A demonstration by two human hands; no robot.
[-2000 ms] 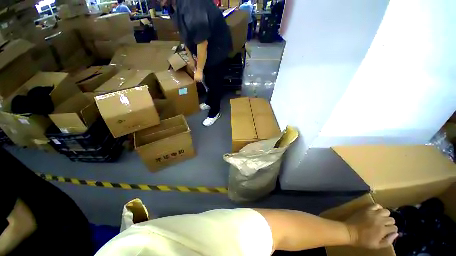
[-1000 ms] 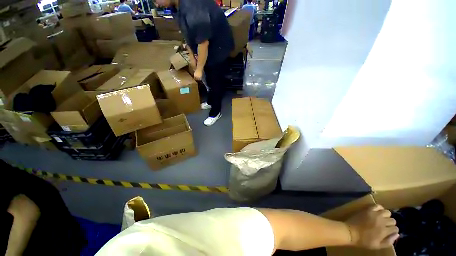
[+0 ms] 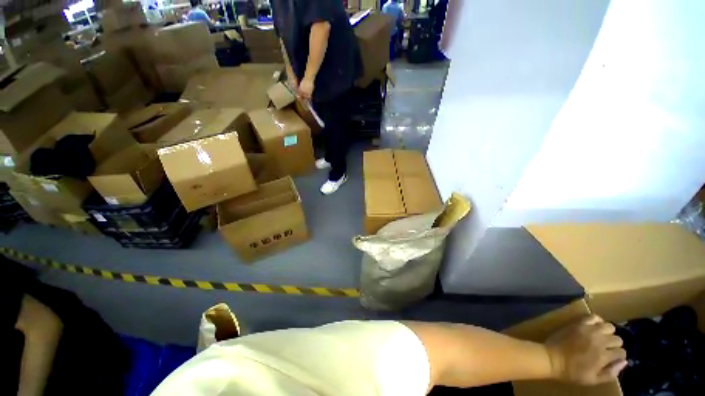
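Observation:
An open cardboard carton (image 3: 634,263) stands at the lower right with dark, rounded parts (image 3: 665,348) inside. My left arm in a pale sleeve stretches across the bottom of the view. My left hand (image 3: 587,352) is closed over the carton's near edge, with its fingers curled at the rim. The dark parts lie just right of it, cut off by the picture's edge. My right hand is out of the picture.
A beige woven sack (image 3: 402,267) and a closed carton (image 3: 398,186) stand beside a white pillar (image 3: 510,116). Yellow-black floor tape (image 3: 185,284) runs before stacked cartons (image 3: 209,166). A person in dark clothes (image 3: 328,85) stands there; another person's arm (image 3: 39,348) is at lower left.
The standing person has straightened up, and a thin pale item now shows at their hands. The view has shifted slightly. My left hand stays on the carton edge.

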